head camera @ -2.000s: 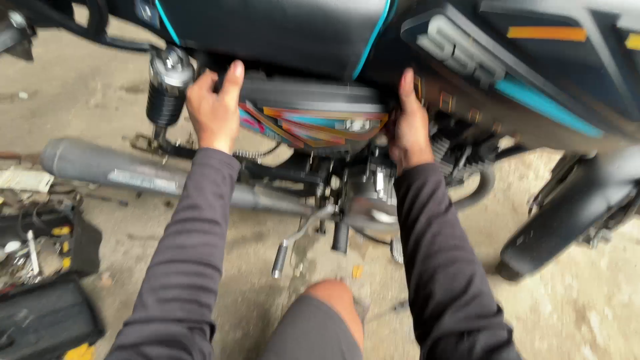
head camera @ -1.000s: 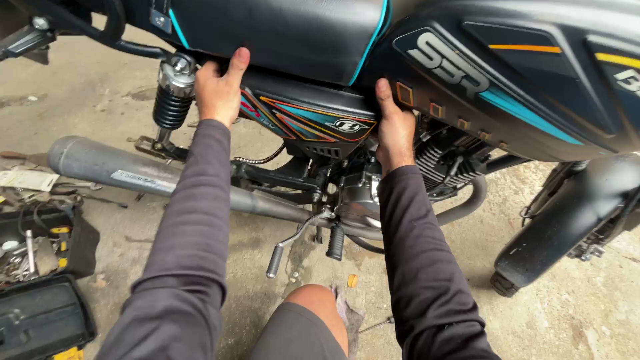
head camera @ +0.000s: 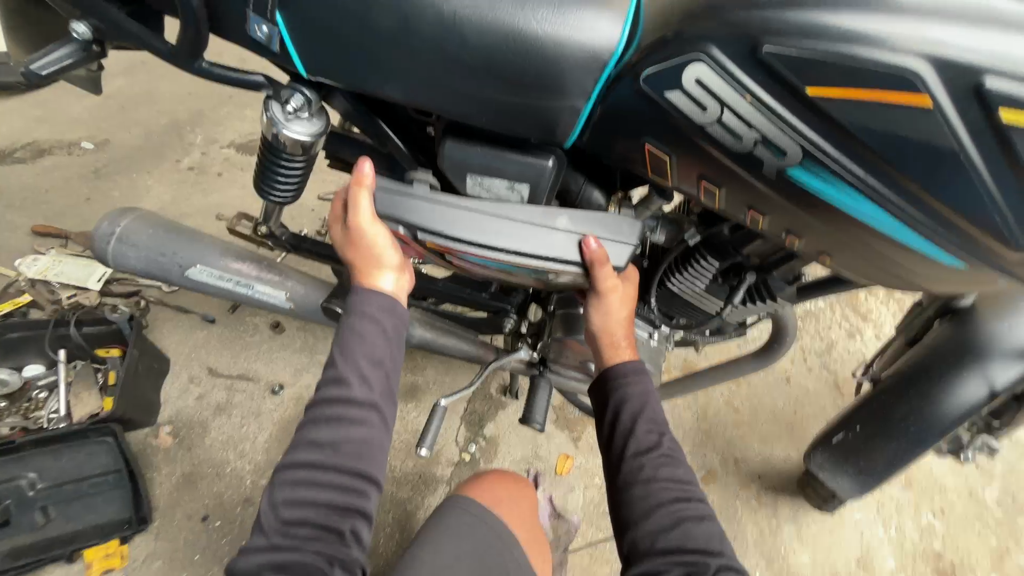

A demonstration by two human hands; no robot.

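Both my hands hold a motorcycle side cover (head camera: 504, 232), apart from the frame and tilted so that its upper edge faces me. My left hand (head camera: 368, 240) grips its left end, thumb on top. My right hand (head camera: 610, 308) grips its right end with the thumb on the edge. Behind the cover, under the black seat (head camera: 464, 64), a black plastic box (head camera: 500, 172) with a pale label shows. The fuel tank (head camera: 800, 144) is at the right, above the finned engine cylinder (head camera: 704, 280). The cover's decorated outer face is mostly hidden, turned downward.
A chrome-topped shock absorber (head camera: 290, 148) stands left of my left hand. Below run the exhaust muffler (head camera: 216, 268), kick-start lever (head camera: 432, 428) and rubber footpeg (head camera: 538, 402). An open toolbox (head camera: 148, 372) with tools lies at the left on concrete. The front wheel's fender (head camera: 896, 408) is at right.
The side cover, seated under the seat a second ago, has come away from the frame in my hands and tilted. The black box behind it now shows.
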